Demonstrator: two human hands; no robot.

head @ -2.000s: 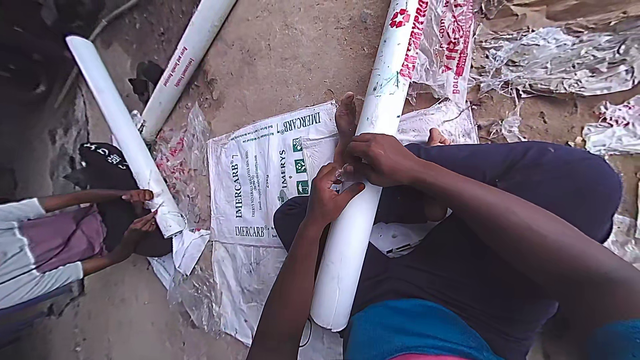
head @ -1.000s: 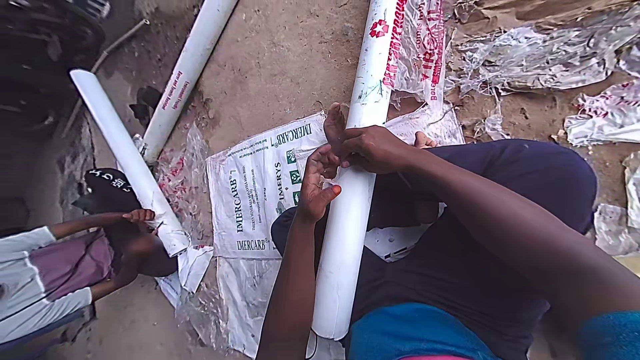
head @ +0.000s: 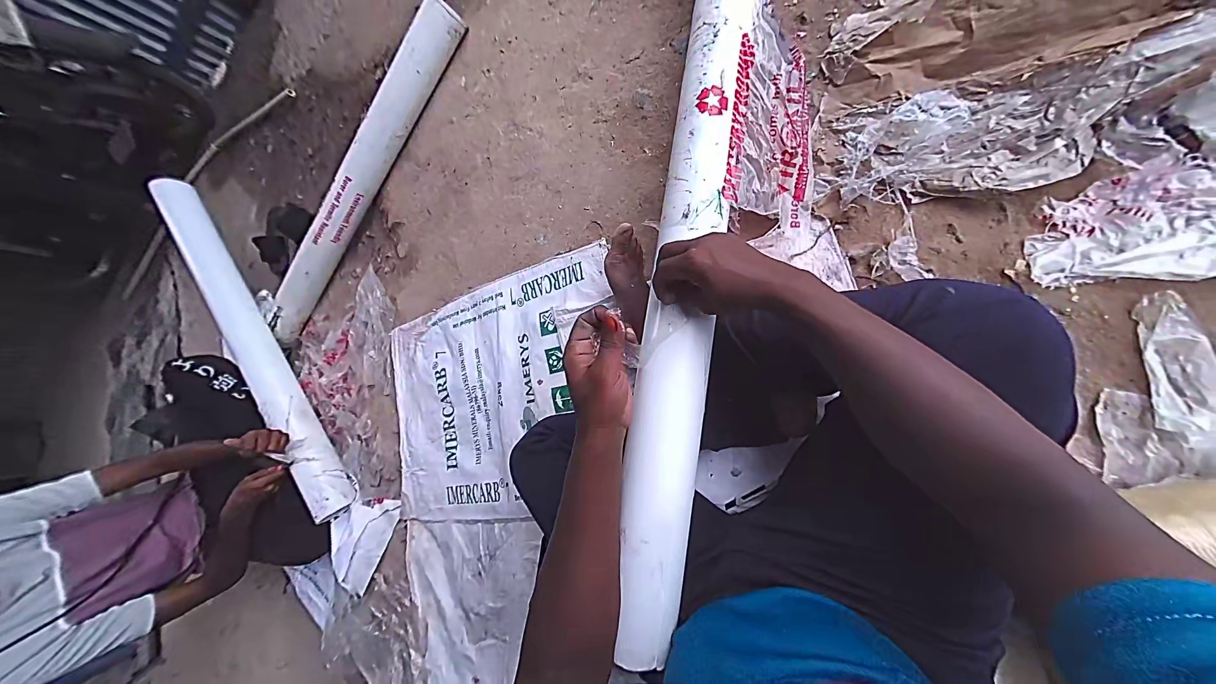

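Observation:
A long white cylindrical roll or pipe (head: 668, 418) with red print on its far part slants across my lap. My right hand (head: 708, 274) rests on top of it, fingers bent down at the edge of a thin clear plastic film (head: 676, 328) around it. To the left of the white cylinder is my left hand (head: 598, 356), fingers curled and thumb raised, with a bit of clear film between thumb and fingers. Beneath lies a printed woven sack (head: 475, 380). My bare foot (head: 625, 271) shows just beyond my left hand.
At the left a co-worker (head: 123, 551) has both hands on another white cylinder (head: 247, 342). A third white cylinder (head: 370, 161) lies on the dirt ground behind it. Crumpled plastic film (head: 969, 142) is strewn at the right. A dark cap (head: 214, 394) is at the left.
My left hand has come away from the cylinder to its left side. My right hand stays on the cylinder.

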